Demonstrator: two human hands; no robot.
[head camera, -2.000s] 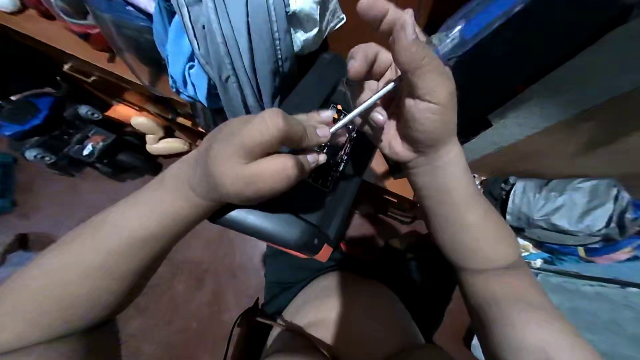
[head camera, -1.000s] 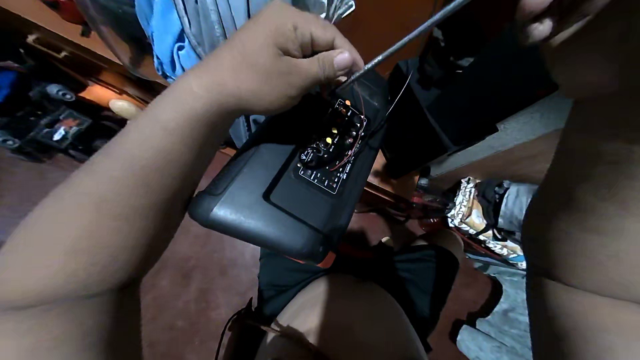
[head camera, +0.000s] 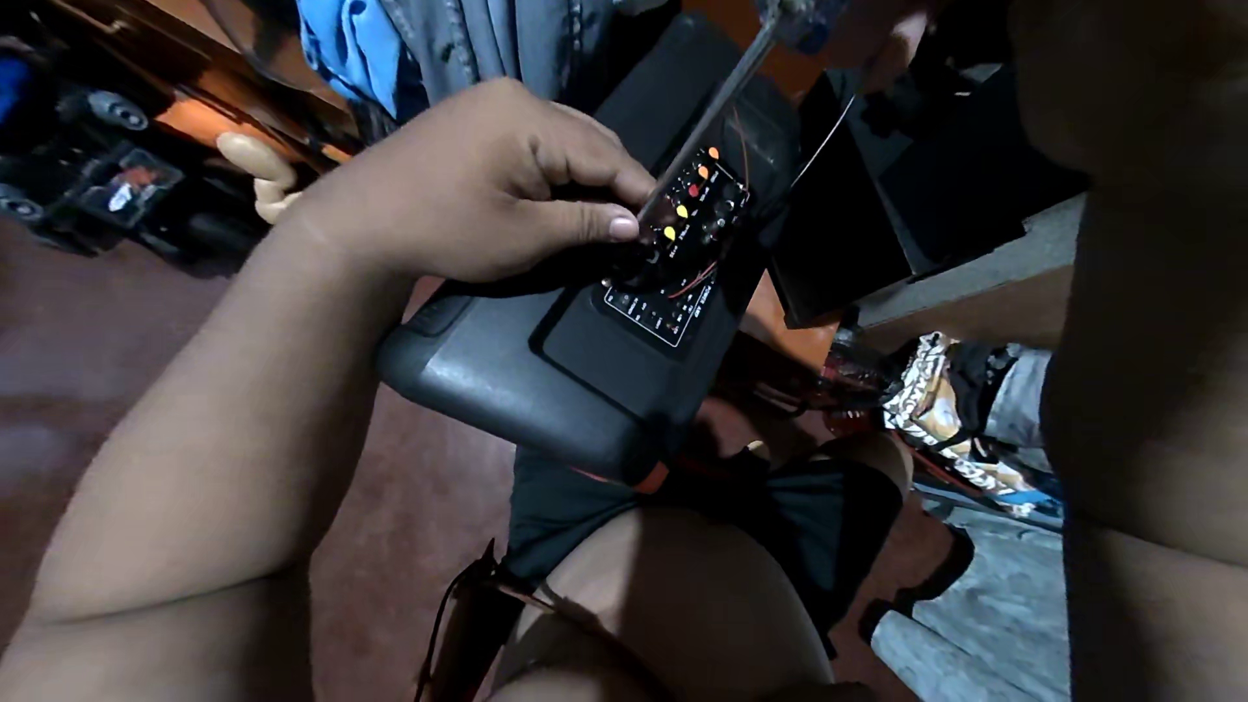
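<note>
My left hand (head camera: 507, 185) pinches the lower end of a screwdriver's metal shaft (head camera: 726, 97) between thumb and index finger, just over the left edge of a small circuit board (head camera: 692, 219). The board has orange, yellow and red components and thin wires. It lies on a dark plastic case (head camera: 517, 361), above my lap. The screwdriver's translucent bluish handle (head camera: 814, 24) is at the top edge. Beside it, my right hand (head camera: 902, 49) is dark and mostly hidden or out of frame; its grip on the handle cannot be made out.
Blue and grey clothes (head camera: 478, 44) hang behind the case. A black toy vehicle (head camera: 117, 175) stands at the left near a beige doll-like limb (head camera: 258, 171). Dark panels (head camera: 858, 205) are at the right, with a patterned bag (head camera: 936, 409) and grey cloth (head camera: 994, 595) below them.
My right hand has moved from the upper middle, near my left hand, to the upper right. The board and case, largely hidden behind my hands two seconds ago, now show more fully.
</note>
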